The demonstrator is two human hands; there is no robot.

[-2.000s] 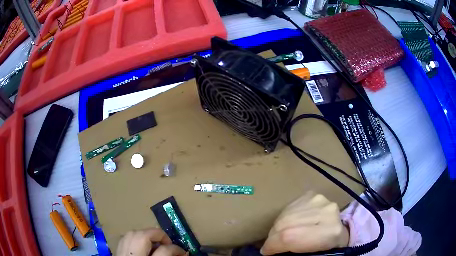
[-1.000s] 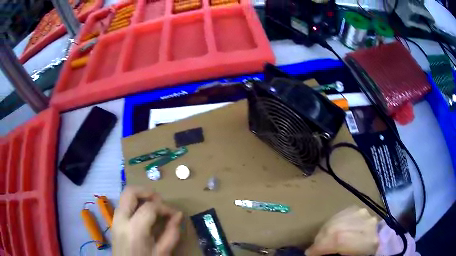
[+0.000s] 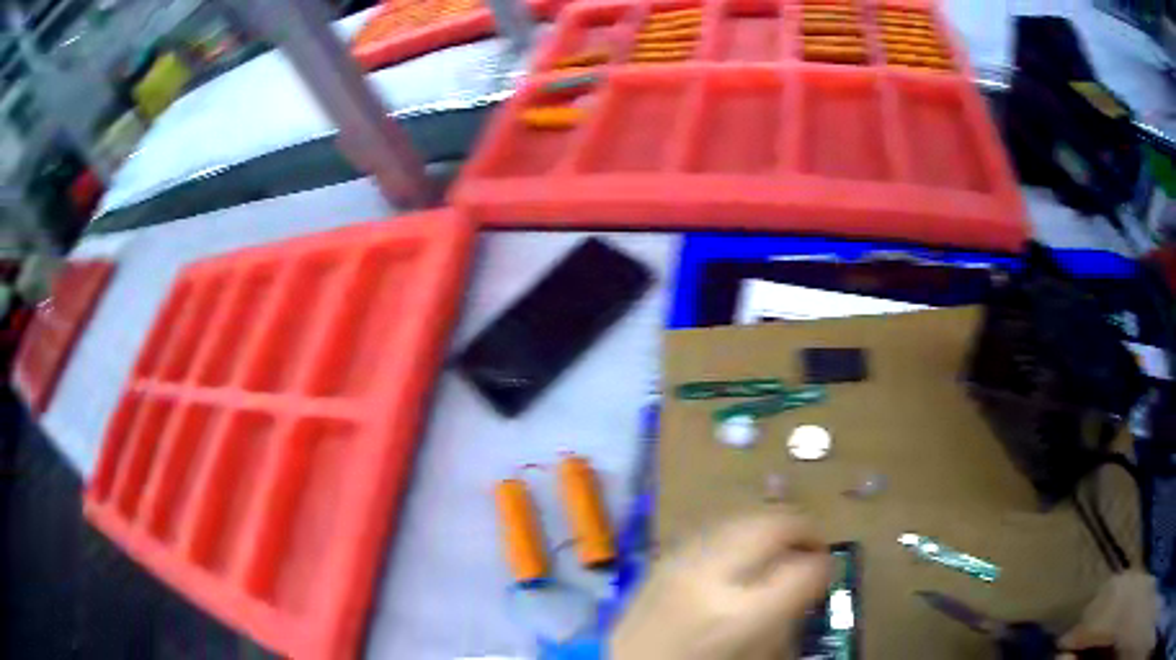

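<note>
My left hand is blurred, its fingers curled beside the black pad; whether it holds anything is unclear. A narrow green circuit board lies on that pad. My right hand, at the lower right, holds the soldering iron by its black handle, the tip pointing left above the brown sheet. Another narrow board lies right of the pad. Two more green boards lie farther back, near a silvery disc and a white disc. A smaller pale piece lies nearer.
Two orange cells with wires lie left of the sheet, below a black phone. A red tray stands at left, another at the back. The black fan stands at right. A small black pad lies behind the boards.
The view has swung left, shifting the bench right in the picture. My left hand has moved right across the sheet, closer to the pad. My right hand still holds the iron.
</note>
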